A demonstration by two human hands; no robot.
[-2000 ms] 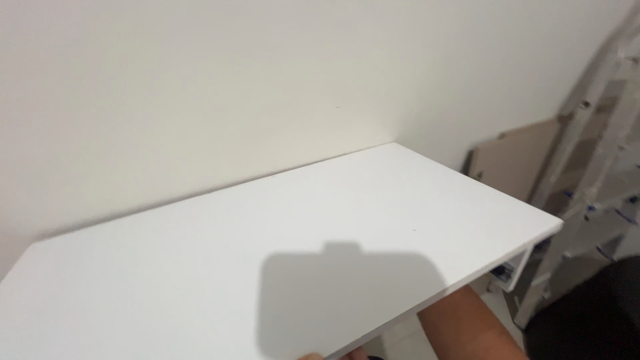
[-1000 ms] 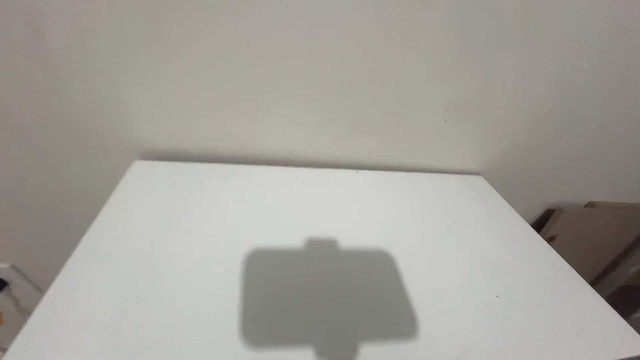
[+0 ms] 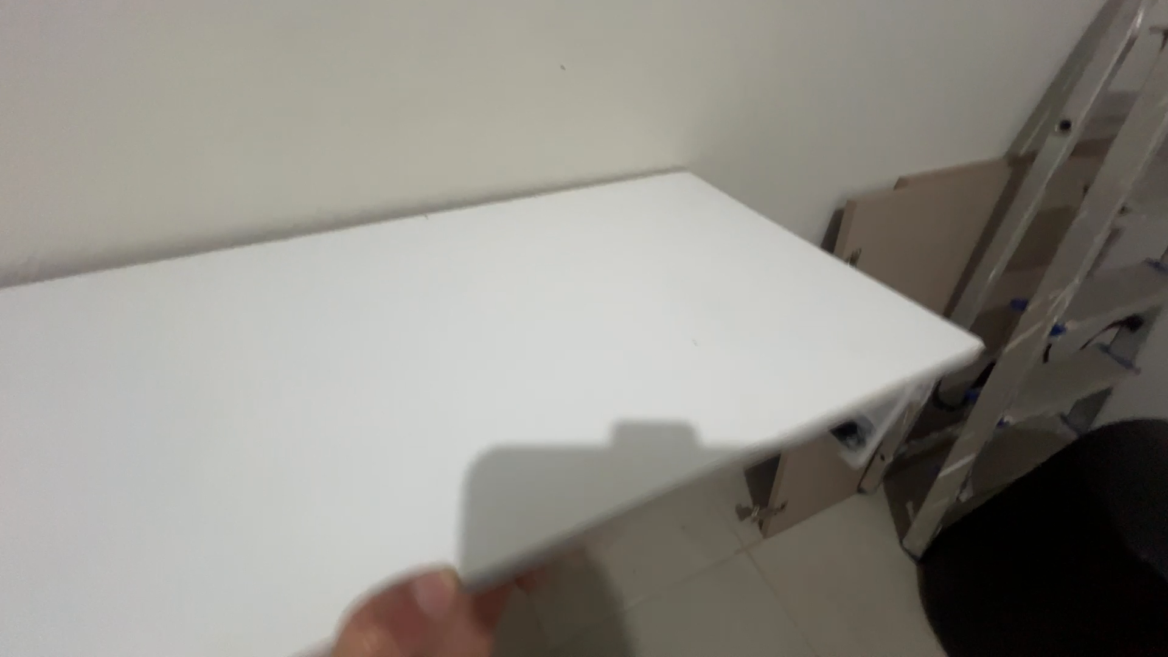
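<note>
A large white board [image 3: 411, 365] with a thin edge fills much of the view, its far long edge lying along the wall. My left hand [image 3: 415, 616] grips the near edge at the bottom centre, thumb on the top face and fingers partly hidden beneath. A soft grey shadow falls on the board beside the hand. Under the right part of the board, a white frame-like part [image 3: 881, 433] shows, with something dark in it. My right hand is not in view.
An aluminium stepladder [image 3: 1031, 338] stands at the right. Beige panels [image 3: 922, 237] lean on the wall [image 3: 365, 100] behind it, and another panel with a metal hinge [image 3: 808, 493] is lower down. A black rounded object [image 3: 1049, 557] is at the lower right, over floor tiles [image 3: 821, 566].
The view has swung strongly, bringing the stepladder back in. My left hand now shows on the near edge, unseen one second ago. The forearm under the board two seconds ago is out of view.
</note>
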